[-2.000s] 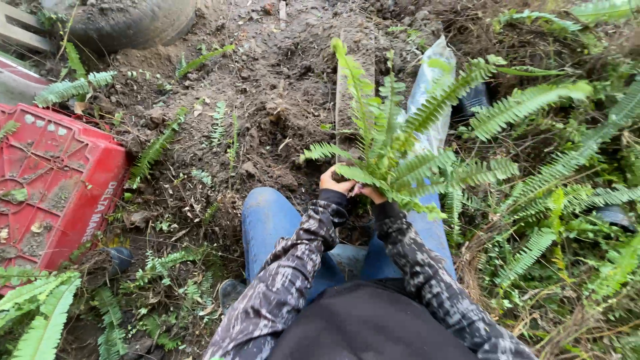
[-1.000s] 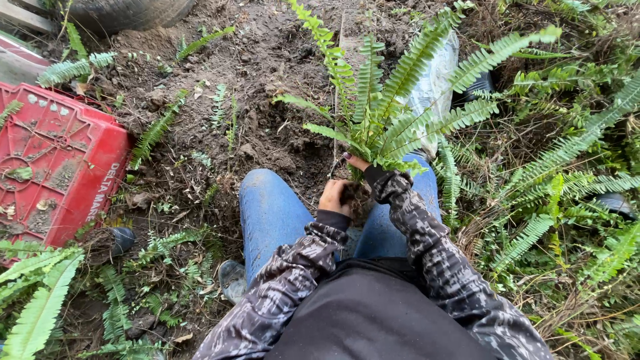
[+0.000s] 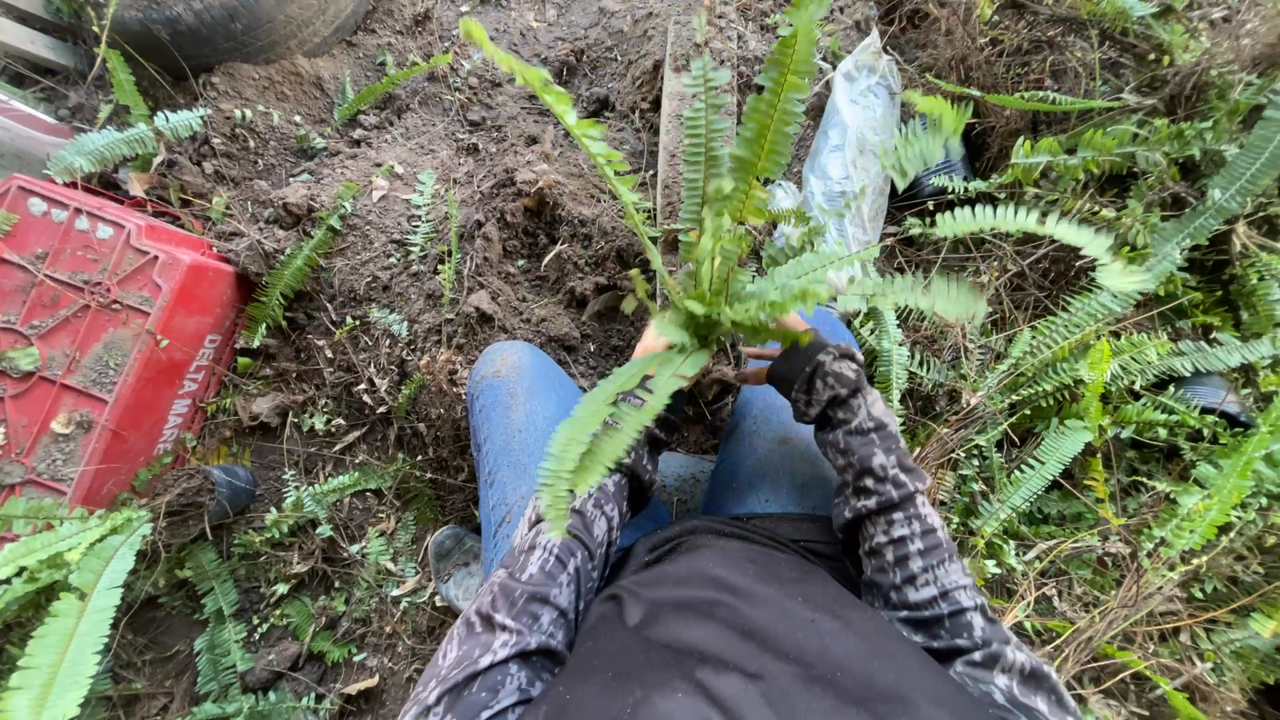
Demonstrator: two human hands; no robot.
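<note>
A green fern plant (image 3: 715,270) with long fronds stands upright between my knees, over dark roots or soil that show in part below it. My left hand (image 3: 655,345) is at the left side of its base, largely covered by fronds, so its grip is hidden. At the right side of the base is my right hand (image 3: 775,355), its fingers by the root clump and partly behind fronds and the dark cuff. Behind the fern, a narrow board (image 3: 672,130) lies on the dug soil (image 3: 530,230).
An upturned red plastic crate (image 3: 185,330) lies at the left, a tyre (image 3: 240,30) at the top left. A clear plastic bag (image 3: 850,140) lies beyond my right knee. Black pots (image 3: 935,170) sit among ferns on the right; another dark pot (image 3: 232,490) is near the crate.
The fern has turned, and a frond now hangs toward me over my left forearm. My left hand has moved up from beneath the root clump to the fern's left side.
</note>
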